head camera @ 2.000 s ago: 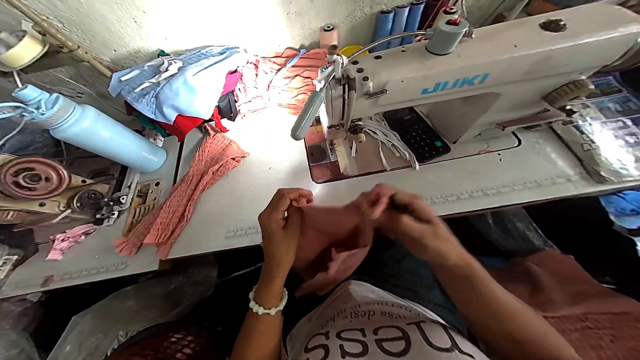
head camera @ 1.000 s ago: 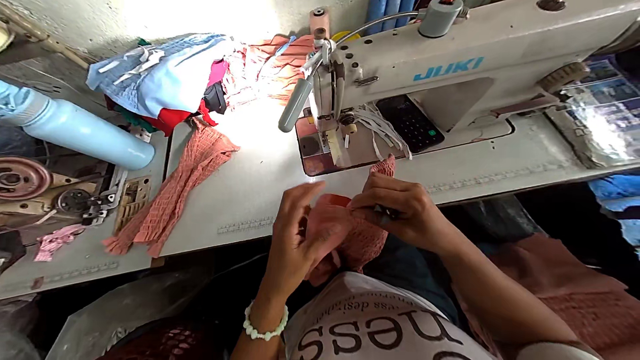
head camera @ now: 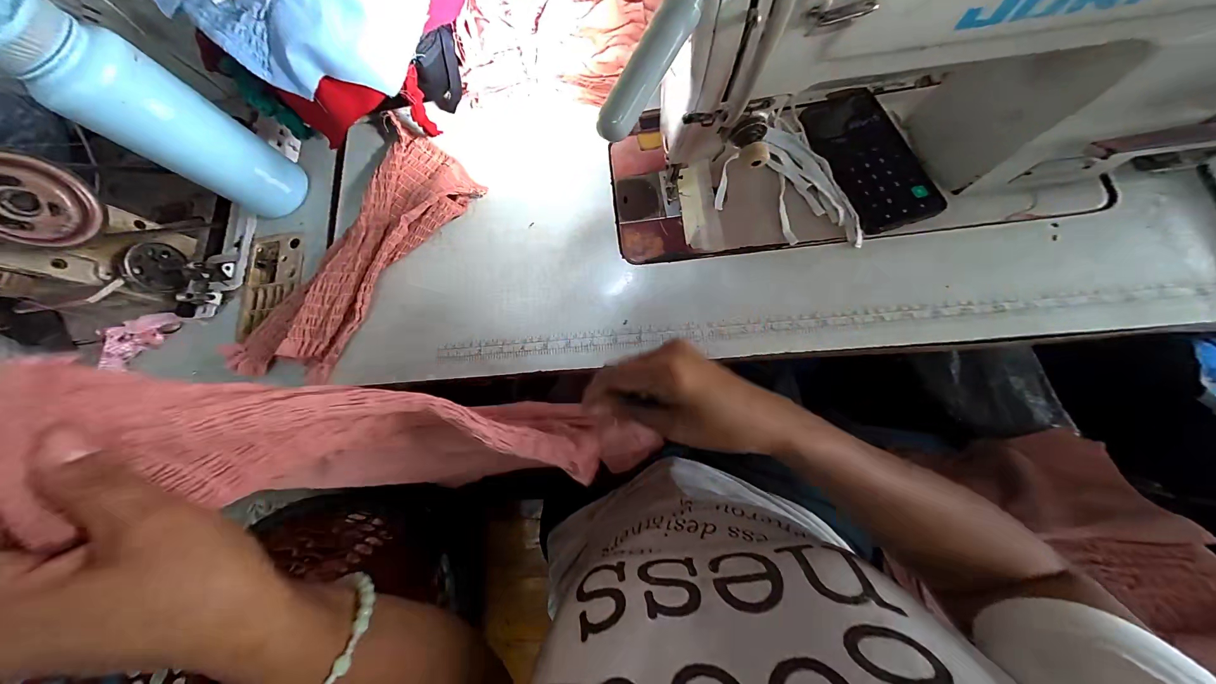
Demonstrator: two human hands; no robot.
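A length of salmon-pink crinkled fabric (head camera: 313,437) is stretched sideways between my hands, in front of the table's near edge. My left hand (head camera: 123,560), with a pale beaded bracelet at its wrist, grips the fabric at the lower left. The other end is pinched in my right hand (head camera: 684,399), just below the printed ruler strip; something small and dark shows between its blurred fingers, too unclear to name. Beyond the hands stands a Juki sewing machine (head camera: 1035,95), its needle area above the table. A second crinkled pink piece (head camera: 380,247) lies on the tabletop to the left.
A phone (head camera: 874,161) and white elastic strips (head camera: 807,180) lie under the machine's arm. At the left are a light blue bottle (head camera: 161,114), a handwheel (head camera: 43,199) and a heap of blue and red cloth (head camera: 294,47). More pink fabric (head camera: 1092,532) lies at the lower right.
My left hand has moved far to the left, pulling the fabric out long; a second ago both hands were close together with it bunched between them. The view has shifted lower and closer.
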